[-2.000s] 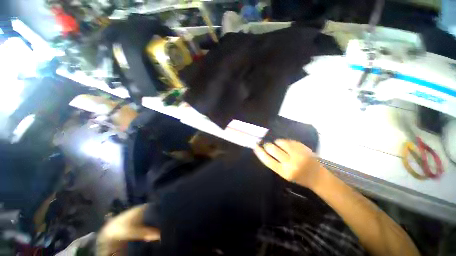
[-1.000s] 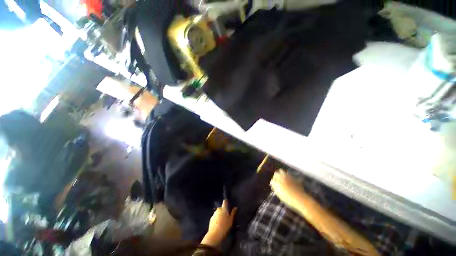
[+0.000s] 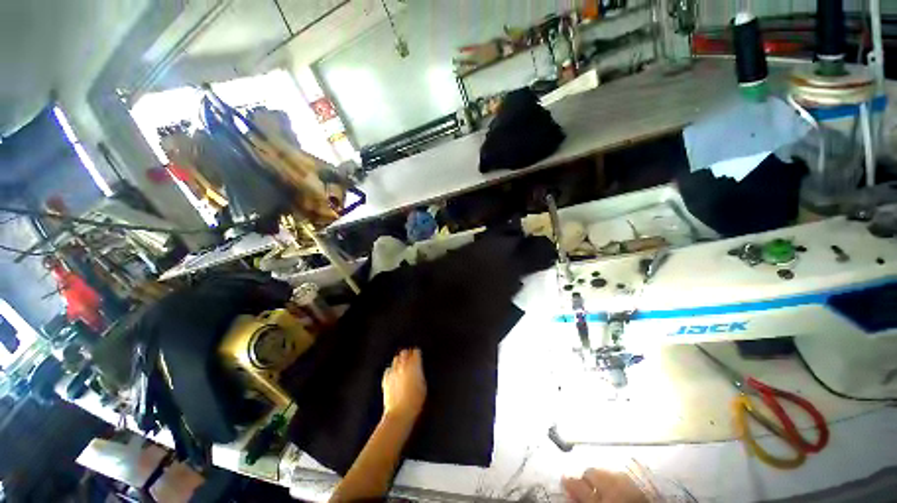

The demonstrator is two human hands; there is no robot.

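Black fabric (image 3: pixel 457 324) lies spread on the table left of the needle area. My left hand (image 3: pixel 404 385) is on top of it, fingers bent down against the cloth; whether they pinch it is hidden. My right hand (image 3: pixel 602 486) is at the bottom edge of the picture, at the table's front, blurred and mostly cut off. The white JACK sewing machine (image 3: pixel 708 295) stands at the right, its presser foot (image 3: pixel 618 365) right of the fabric. No cloth shows under the foot. Scissors (image 3: pixel 772 418) with one red and one yellow handle lie under the arm.
A yellow-cased machine part (image 3: pixel 264 346) and hanging black cloth (image 3: pixel 182 344) are at the left. A tray (image 3: pixel 679 218) with scraps is behind the head. A long pale table (image 3: pixel 423 187) bears a black cloth heap (image 3: pixel 521 130). Thread cones (image 3: pixel 749 54) stand at the upper right.
The view has risen and turned to the machine. My left hand has moved from the dark cloth below the table onto the fabric on the table. My right hand is now near the table's front edge.
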